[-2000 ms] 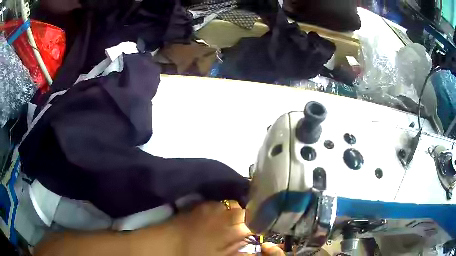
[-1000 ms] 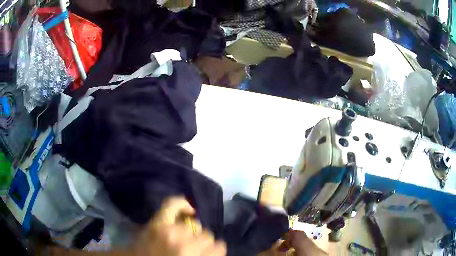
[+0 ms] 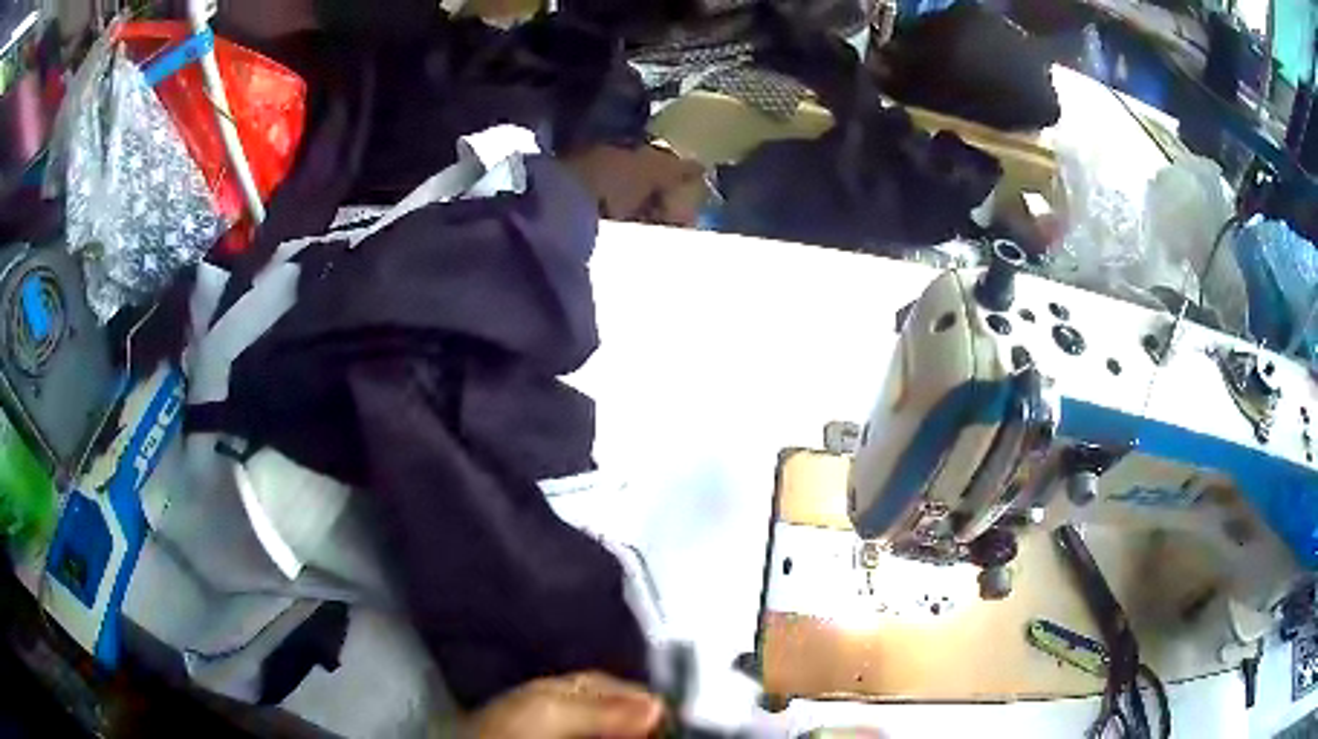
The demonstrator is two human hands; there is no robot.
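The dark navy garment (image 3: 477, 303) lies in a large heap left of the machine, with pale strips along its upper left edge and light-grey fabric (image 3: 325, 527) below. One part hangs towards the near edge. My left hand (image 3: 571, 707) is at its lower end, closed on the cloth, blurred and cut off by the bottom edge. A blurred pale-grey piece is beside my fingertips. Of my right hand (image 3: 846, 733) only a sliver shows at the bottom edge. The sewing machine head (image 3: 940, 419) stands over the tan bed (image 3: 824, 657), with no cloth under the needle area.
Black-handled shears (image 3: 1110, 621) and a small yellow-green tool (image 3: 1067, 645) lie under the machine arm. A trough (image 3: 723, 130) with dark cloth runs behind the white table. Clear bags (image 3: 1156, 231) are at the back right. Red (image 3: 275, 123) and clear bags hang at the left.
The dark cloth has come away from the needle area towards the left and near edge, baring the bed. Both hands have moved down, and the right has almost left the picture.
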